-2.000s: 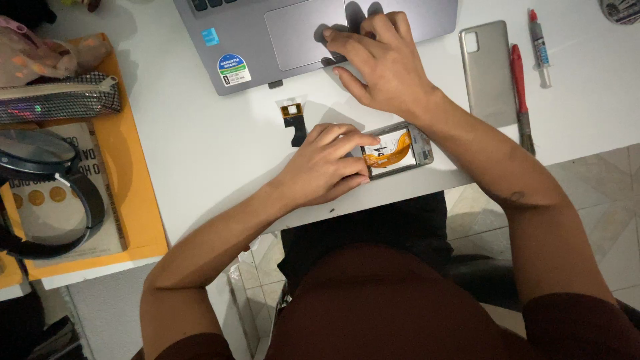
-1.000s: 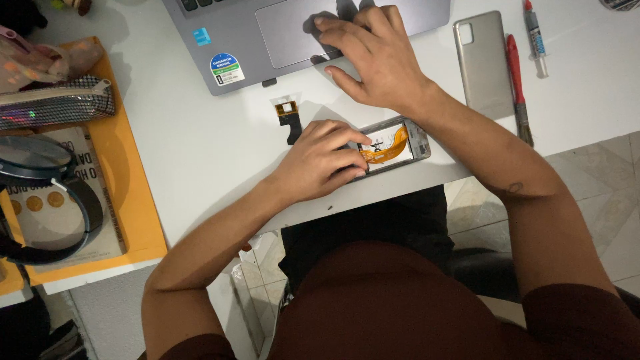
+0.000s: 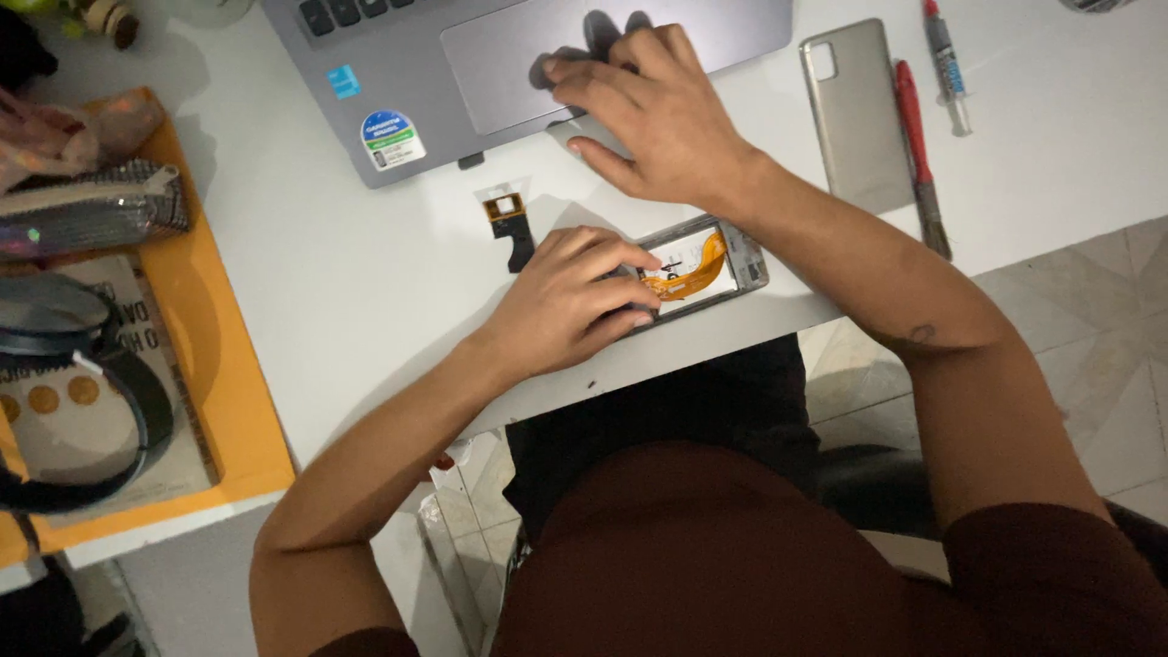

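My left hand [image 3: 584, 297] rests on the left end of an opened smartphone body [image 3: 750, 260], its fingertips at an orange flex cable [image 3: 698, 278] that curves over the battery; the fingers hide that end. Whether they grip the frame cannot be told. Above, my right hand [image 3: 662, 119] is over the touchpad [image 3: 511, 68] of a grey laptop [image 3: 438, 109], fingers spread, holding nothing. A small camera-like module with a black flex strip [image 3: 511, 228] lies up and left of my left hand. A silver phone back cover [image 3: 862, 119] lies to the right of my right hand.
Beside the cover lie a red-handled brush [image 3: 915, 128] and a syringe [image 3: 947, 68]. At the left, an orange folder [image 3: 233, 383] bears a book [image 3: 68, 438], headphones [image 3: 155, 401] and a shiny pouch [image 3: 100, 214]. The table's front edge runs just below the phone.
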